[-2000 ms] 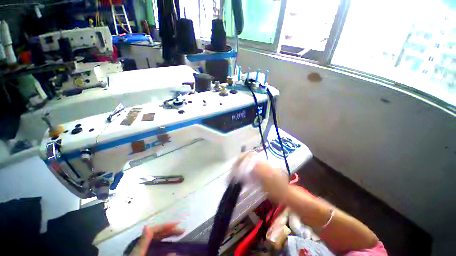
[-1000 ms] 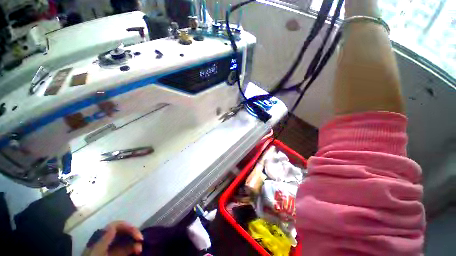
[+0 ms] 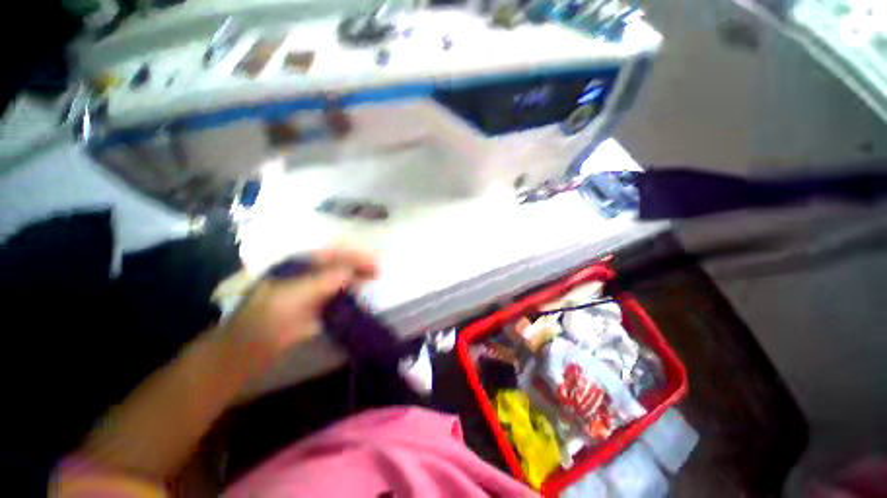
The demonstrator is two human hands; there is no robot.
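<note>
My left hand [image 3: 292, 302], blurred, is at the table's front edge, its fingers closed on a dark purple-black strap [image 3: 365, 331] that hangs toward my lap. My right hand is out of the picture. Another stretch of dark strap [image 3: 739, 195] runs from the machine's right end to the right picture edge. The white sewing machine [image 3: 389, 126] with a blue stripe and dark panel stands behind my left hand. Black cloth [image 3: 58, 292] lies at the left. Thread snips [image 3: 353, 208] lie on the machine bed.
A red plastic basket [image 3: 671, 374] with white, yellow and red packets stands on the floor at the right, below the table. Pink clothing [image 3: 379, 457] of mine shows at the bottom. The wall and a window edge are at the right.
My right arm has left the picture. My left hand has come further in over the table edge. The strap at the right now stretches out sideways. The view has shifted and blurred.
</note>
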